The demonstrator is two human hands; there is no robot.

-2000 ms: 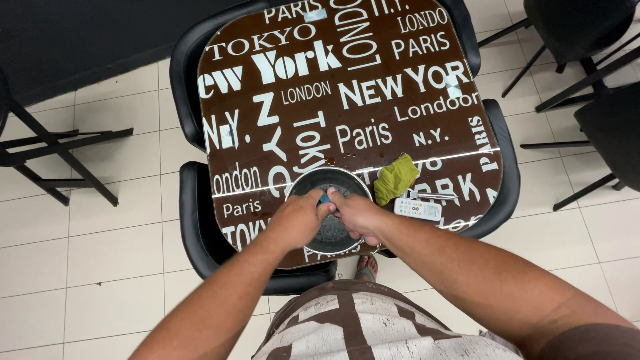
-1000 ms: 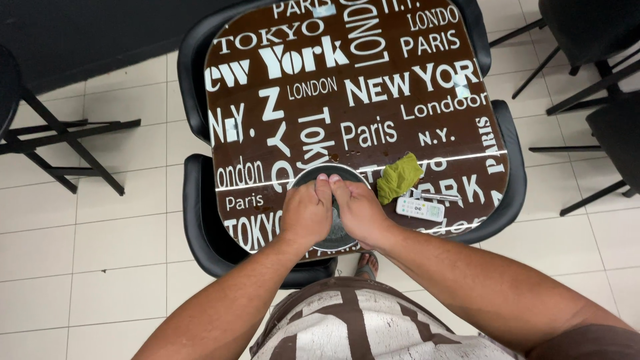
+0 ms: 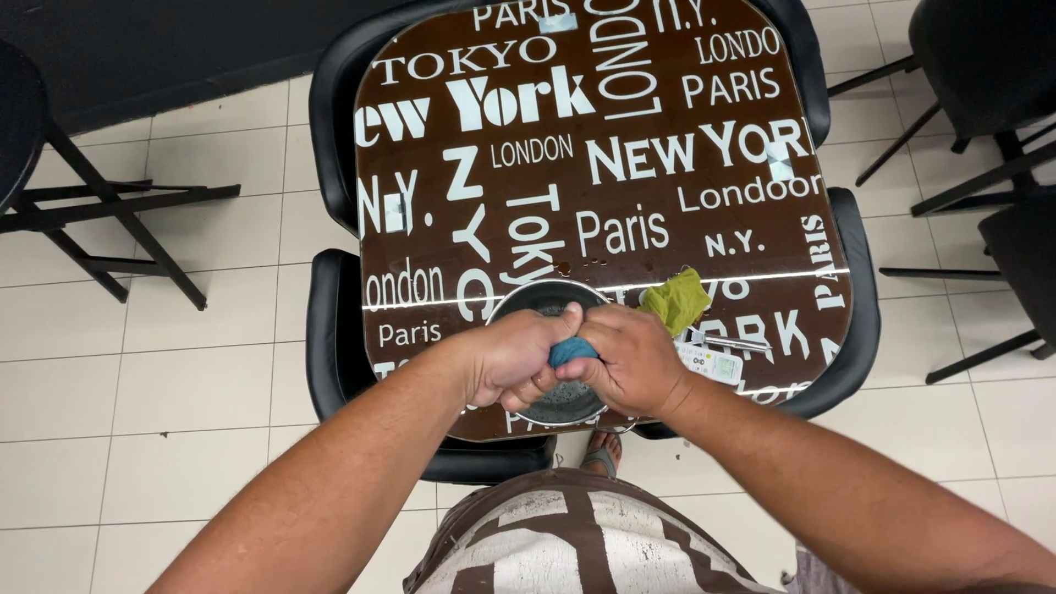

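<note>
Both hands grip a bunched blue cloth (image 3: 572,352) above a round metal pot (image 3: 561,406) at the table's near edge. My left hand (image 3: 516,355) closes on it from the left, and my right hand (image 3: 631,356) from the right, with the cloth bulging between them. Small drops or bubbles show in the dark inside of the pot, much of which my hands hide. A crumpled yellow-green cloth (image 3: 678,301) lies on the table just beyond my right hand.
The glossy brown table (image 3: 528,177) is printed with white city names and has wet drops. Beside the green cloth lie a white remote control (image 3: 711,364) and a metal utensil (image 3: 734,341). Black chairs (image 3: 855,280) surround the table; a black folding stool (image 3: 107,194) stands left.
My hands have shifted and turned over the pot. A second ago they hid the blue cloth; now it shows between them. The green cloth and the remote control have stayed in place.
</note>
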